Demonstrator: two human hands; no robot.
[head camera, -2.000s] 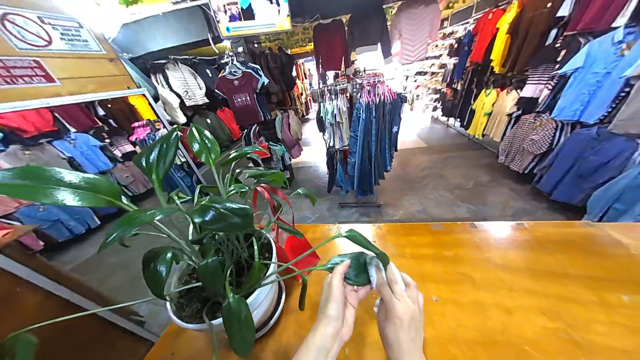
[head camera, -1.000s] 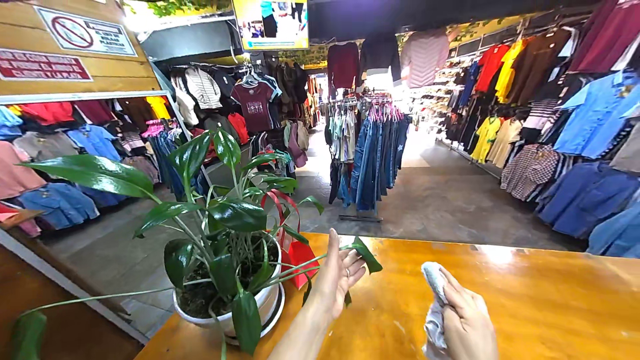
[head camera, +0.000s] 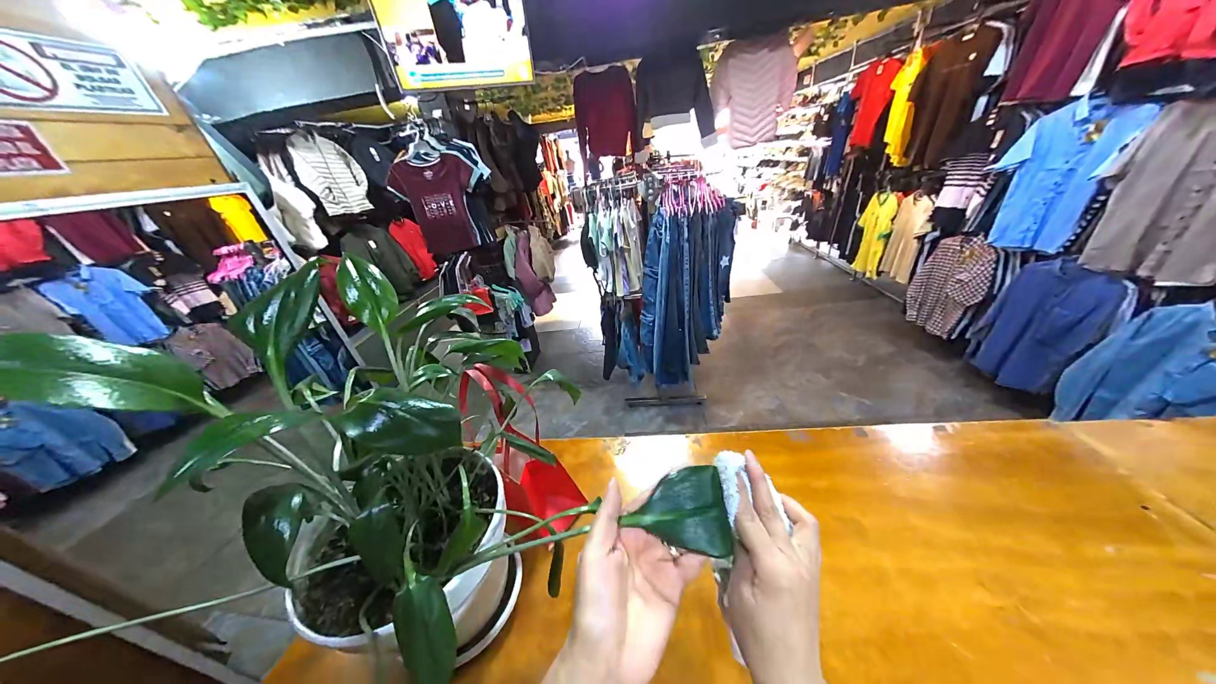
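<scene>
A broad green leaf (head camera: 686, 511) on a long stem reaches right from a potted plant (head camera: 394, 425) in a white pot (head camera: 480, 584) with a saucer. Beneath the leaf and its stem lies my left hand (head camera: 632, 579), palm up, with the thumb raised beside the stem; whether its fingers pinch the leaf is hard to see. My right hand (head camera: 777, 560) holds a folded whitish cloth (head camera: 733, 480) against the leaf's right end. Part of the cloth hangs below, partly hidden by the fingers.
The plant stands at the left of a glossy wooden counter (head camera: 959, 560). Behind the pot is a red bag (head camera: 543, 486) with ribbon handles. Beyond the counter are a rack of jeans (head camera: 679, 285), shirts hanging at the right (head camera: 1073, 180) and a mirror at the left (head camera: 123, 199).
My right hand has moved left with the cloth, from apart over the counter to the leaf. My left hand, upright beside the stem a second ago, is now palm up under the leaf.
</scene>
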